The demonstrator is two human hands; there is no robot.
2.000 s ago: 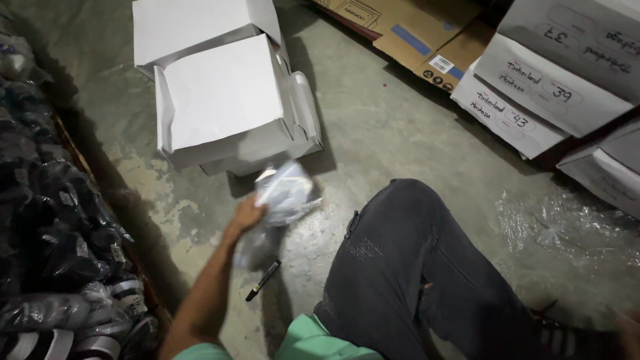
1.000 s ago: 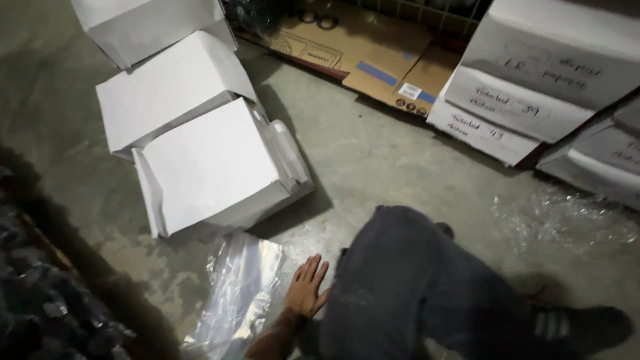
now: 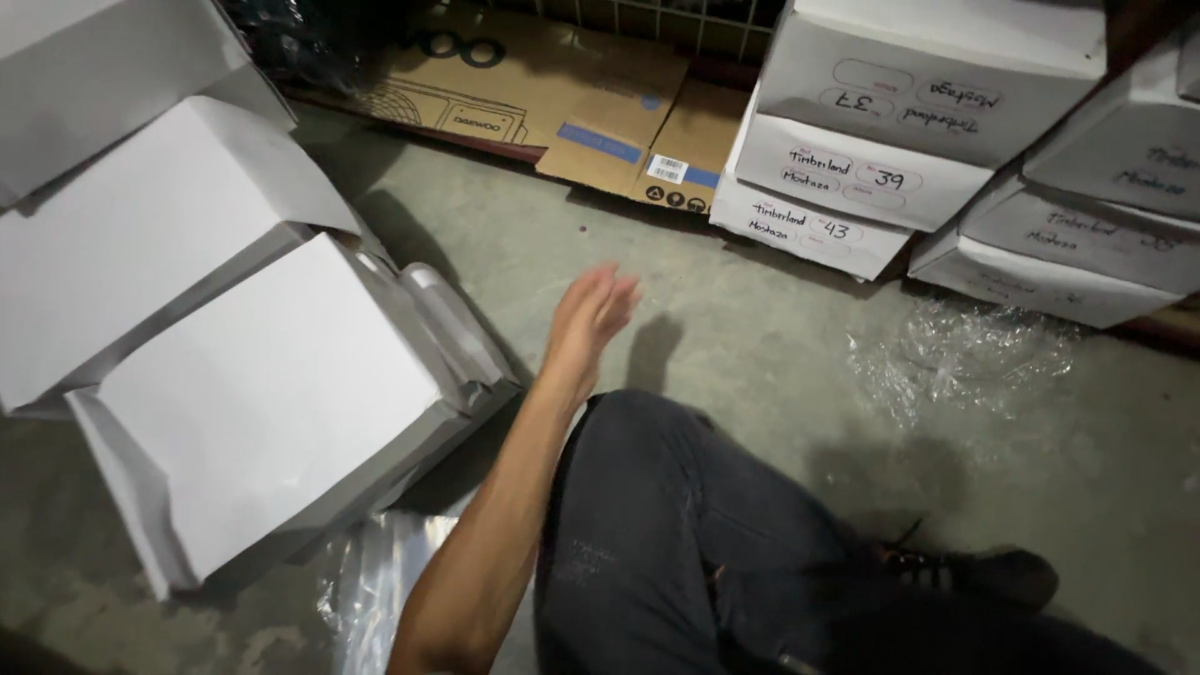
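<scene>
My left hand (image 3: 591, 323) is raised in front of my bent knee, over the concrete floor. It holds nothing, and its fingers are stretched out, slightly blurred. To its left lie white cardboard boxes (image 3: 281, 384), one leaning against another, with flaps partly raised. A clear plastic bag (image 3: 384, 581) lies on the floor beside my forearm, partly hidden by it. My right hand is out of view.
White shoeboxes (image 3: 853, 178) with handwriting are stacked at the upper right. A flattened brown carton (image 3: 581, 112) lies along a wire mesh rack. Crumpled clear plastic (image 3: 956, 361) is on the floor at right, near my shoe (image 3: 1003, 577).
My left hand let go of the plastic bag, which lay on the floor one second ago. Since then the hand has moved forward, past the knee. The view has shifted.
</scene>
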